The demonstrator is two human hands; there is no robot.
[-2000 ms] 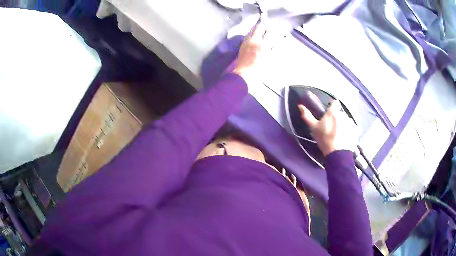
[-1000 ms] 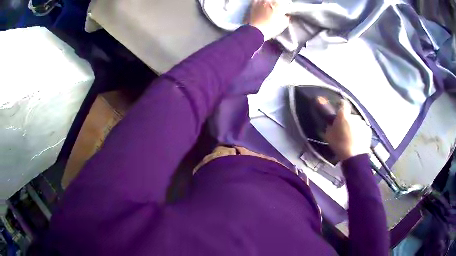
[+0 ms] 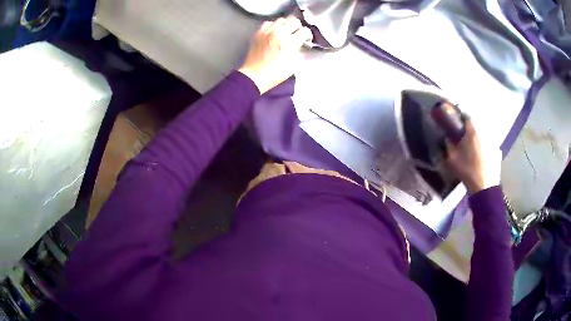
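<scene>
A pale lilac garment (image 3: 338,88) with purple edge strips lies spread on the pressing table. A dark iron (image 3: 421,128) with a light rim rests on the pale cloth at the right, its tip towards the upper left. My right hand (image 3: 471,153) grips its reddish-brown handle. My left hand (image 3: 277,50) is on the garment's upper left edge, fingers bent at the cloth; whether it pinches the cloth is not clear. A narrow dark line (image 3: 341,127) and a purple-grey patch (image 3: 401,175) show left of and below the iron.
The beige pressing table (image 3: 181,37) runs behind the garment. A large white wrapped block (image 3: 50,138) and a brown cardboard box (image 3: 119,147) are at the left. The iron's hose (image 3: 532,218) runs off right. Crumpled purple cloth (image 3: 554,269) hangs at the lower right.
The iron in my right hand has moved right, uncovering more pale cloth. My left hand has moved left and down from the bunched cloth at the top. The cloth there lies flatter.
</scene>
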